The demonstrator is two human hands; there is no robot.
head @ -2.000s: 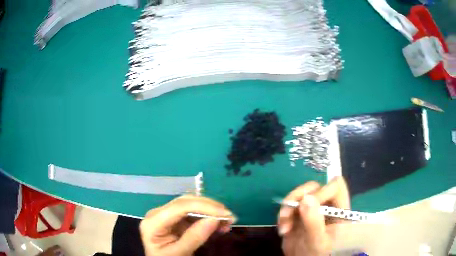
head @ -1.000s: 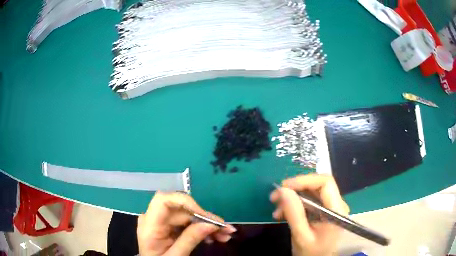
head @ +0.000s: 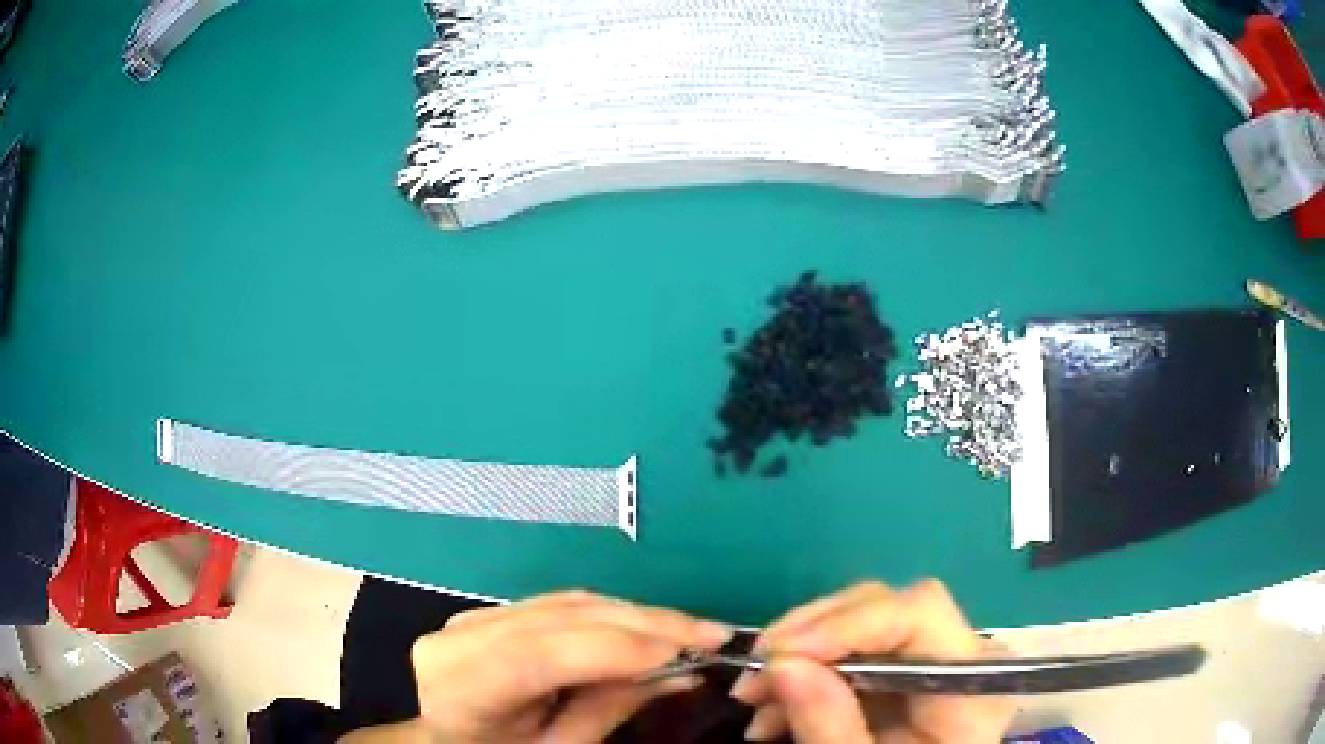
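Note:
My left hand [head: 560, 661], bare, at the bottom edge, pinches a small metal band connector [head: 689, 661] between its fingertips; the rest of that band is hidden. My right hand [head: 865, 661] holds silver-grey tweezers [head: 1032, 673], their tips at the connector and their back end pointing right. A mesh watch band [head: 392, 475] lies flat near the table's front edge, its slotted connector end to the right. A pile of black bits [head: 811, 366] lies beyond my hands, beside a pile of small silver pieces [head: 966, 393].
A black pad [head: 1163, 422] with white edge strips lies right. A wide stack of bands [head: 727, 102] is at the back, more bands [head: 175, 32] at far left. A red holder [head: 1282, 73] and yellow tool [head: 1285, 304] are at right. A red stool [head: 138, 560] stands below.
My right hand and the tweezers have moved left, and the tips now meet the connector in my left hand. The tweezers lie flatter. The camera view has shifted.

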